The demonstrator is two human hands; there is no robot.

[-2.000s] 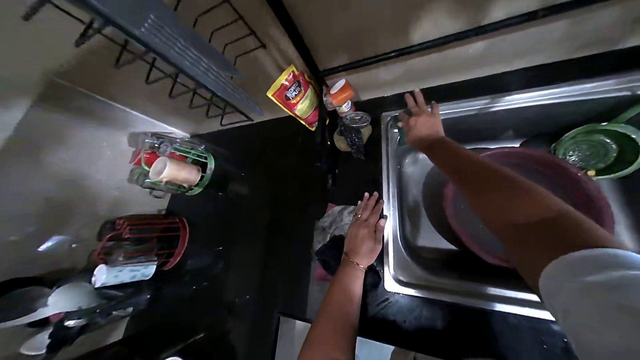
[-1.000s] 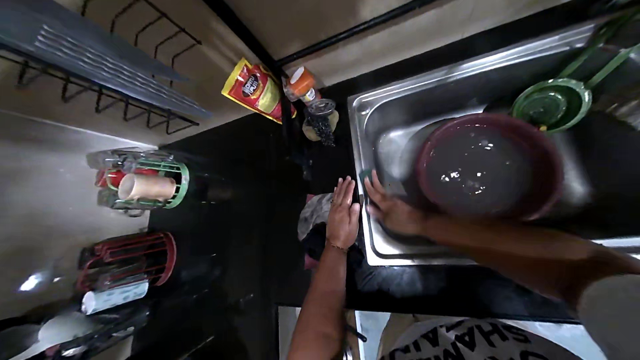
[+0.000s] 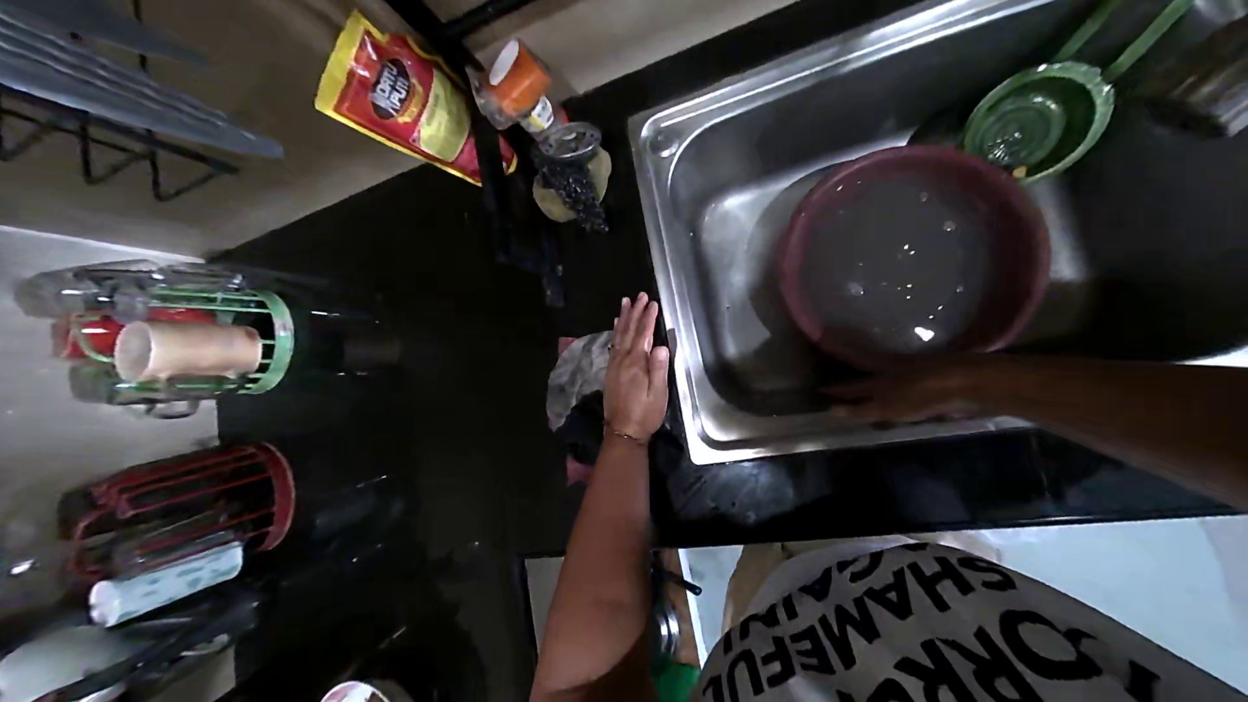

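My left hand [image 3: 636, 375] lies flat, fingers extended, over a crumpled cloth [image 3: 577, 375] on the black countertop, beside the left rim of the stainless steel sink [image 3: 673, 322]. It holds nothing that I can see. My right hand [image 3: 892, 395] is low inside the sink near its front wall, dark and blurred, just below a maroon plastic basin [image 3: 795, 263]. Whether it holds anything cannot be made out. The basin contains cloudy water. Green plastic strainers with handles [image 3: 1092, 107] rest at the basin's upper right.
A red and yellow pouch [image 3: 409, 97], an orange-capped bottle [image 3: 519, 83] and a small jar [image 3: 570, 141] stand by the wall. On the left are a green cup rack [image 3: 281, 341] with cups, a red rack [image 3: 281, 497] with a tumbler, and a wire dish rack [image 3: 146, 156] above.
My right hand has moved from the sink's far left corner down its left side, then rightward along the near wall below the basin. My left hand stays by the sink's left rim.
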